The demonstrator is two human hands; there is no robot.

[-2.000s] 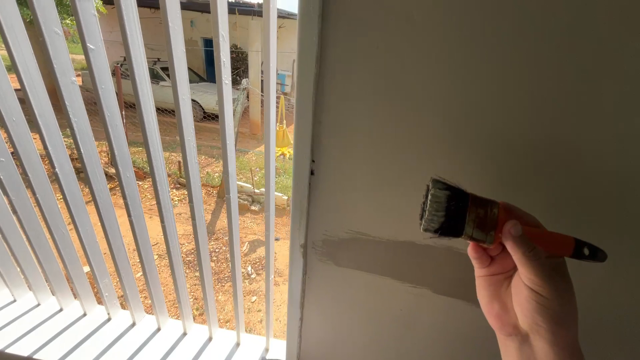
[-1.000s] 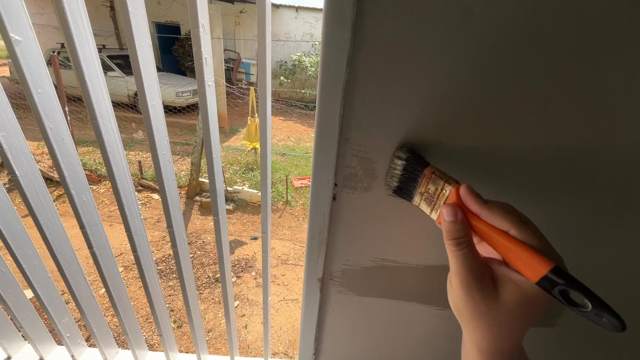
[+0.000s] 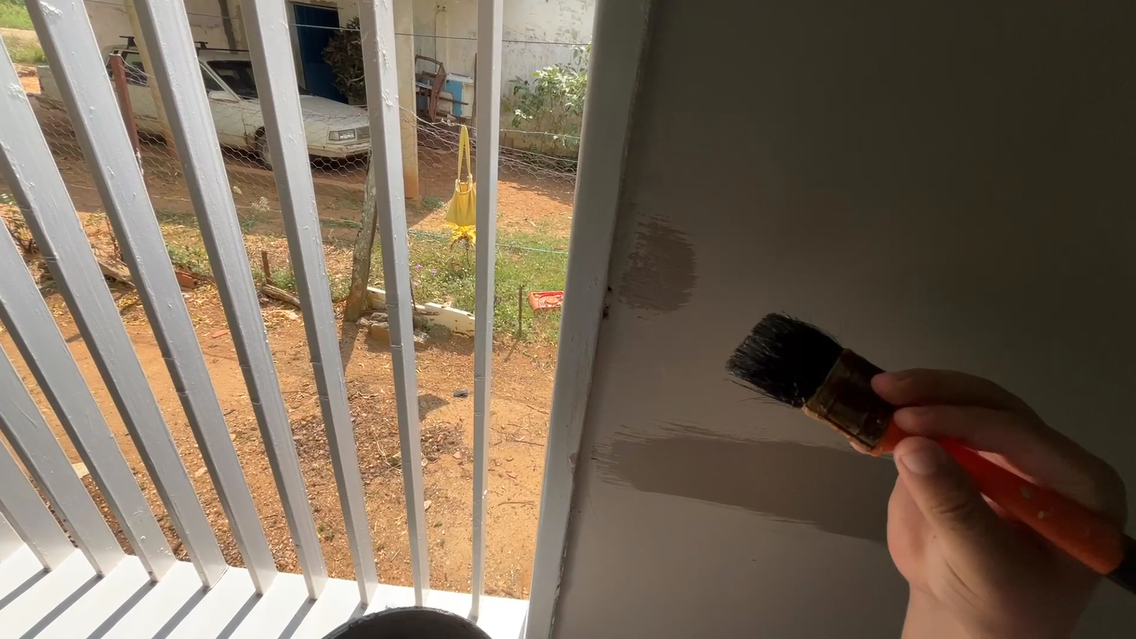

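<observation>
My right hand (image 3: 994,497) grips the orange handle of a paintbrush (image 3: 852,399) at the lower right. The brush has black bristles and a stained metal ferrule, and its bristles point up and left. They appear to be held off the grey wall panel (image 3: 799,195). On that panel a darker, long paint stroke (image 3: 754,475) lies below the bristles, with ragged ends at its left. A smaller dark paint patch (image 3: 661,264) sits above it, near the frame. My left hand is not in view.
White metal window bars (image 3: 297,266) fill the left side, above a white sill (image 3: 222,608). The white frame upright (image 3: 590,311) borders the panel. A dark round container rim (image 3: 408,624) shows at the bottom edge. Outside are a parked car (image 3: 240,106), wire fencing and a yellow bag (image 3: 462,204).
The brush has come away from the small patch on the panel, moving down and right in my right hand. That patch was absent two seconds ago. The container rim has come into view.
</observation>
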